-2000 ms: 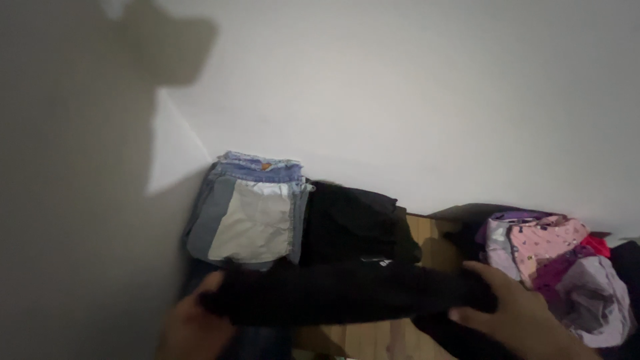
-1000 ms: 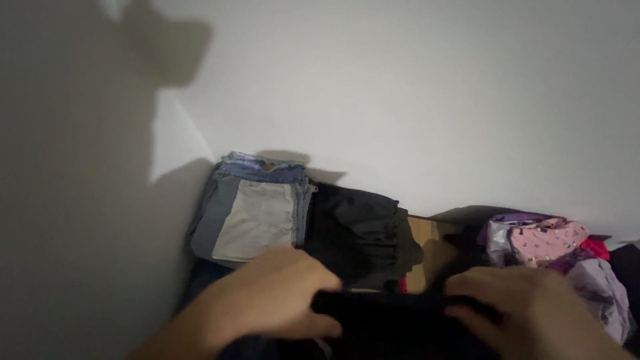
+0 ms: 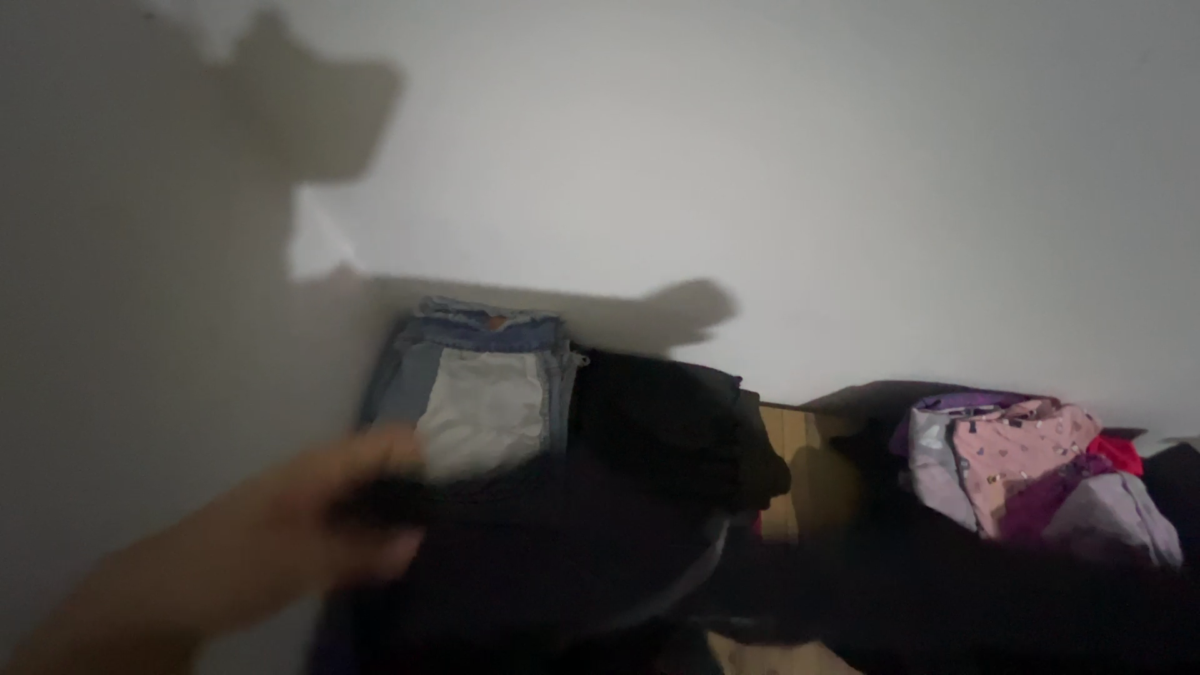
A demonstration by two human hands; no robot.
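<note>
My left hand [image 3: 323, 516], blurred, pinches the end of a black garment [image 3: 534, 553] that spreads wide across the lower view. Just beyond that hand lies a folded stack of blue denim jeans with a pale panel [image 3: 487, 408]. Beside the jeans, to their right, sits folded dark clothing [image 3: 656, 422]. I cannot see my right hand; the dark cloth runs on to the right edge, and its far end cannot be made out.
A heap of pink, purple and grey clothes [image 3: 1022, 459] lies at the right, with a red piece [image 3: 1116, 454] next to it. A pale wall [image 3: 750, 187] rises behind everything. Wooden boards [image 3: 792, 469] show between the dark clothing and the heap.
My hands were close together on the bunched black garment; my left hand has moved left with it, and the cloth is now spread wide. My right hand has left the visible area.
</note>
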